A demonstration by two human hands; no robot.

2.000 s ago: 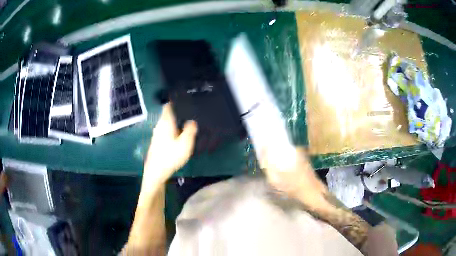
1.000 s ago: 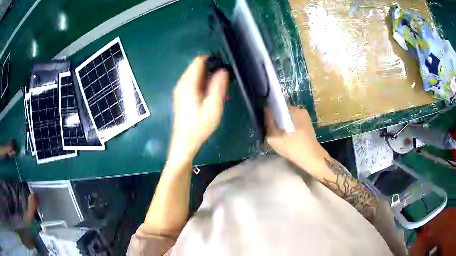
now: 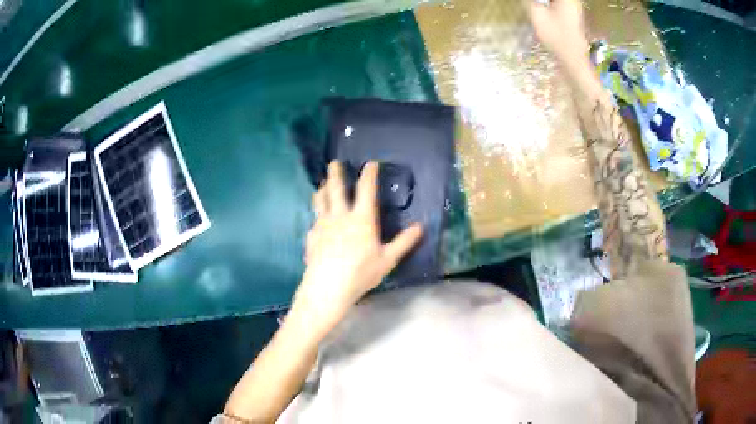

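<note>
A black back housing (image 3: 431,141) lies flat on the green bench in front of me, its near end close to the bench edge. It has a raised dark square part near its middle. My left hand (image 3: 352,232) rests on the housing with its fingers spread. Something dark and blurred, possibly the coiled cable, shows at the housing's left edge. My right hand (image 3: 559,25) is stretched far out over the top of the tan cardboard mat (image 3: 530,182), cut by the picture's top edge. What it touches is out of view.
Overlapping solar panels (image 3: 153,186) lie on the bench at the left. A crumpled white, blue and yellow cloth rag (image 3: 676,124) lies at the mat's right edge. A pale rail curves along the bench's far side. Grey box-shaped equipment (image 3: 62,364) stands below left.
The housing and panel, held tilted on edge one second ago, now lie flat. My left hand has moved onto the housing. My right hand has let go and reached far out to the upper right.
</note>
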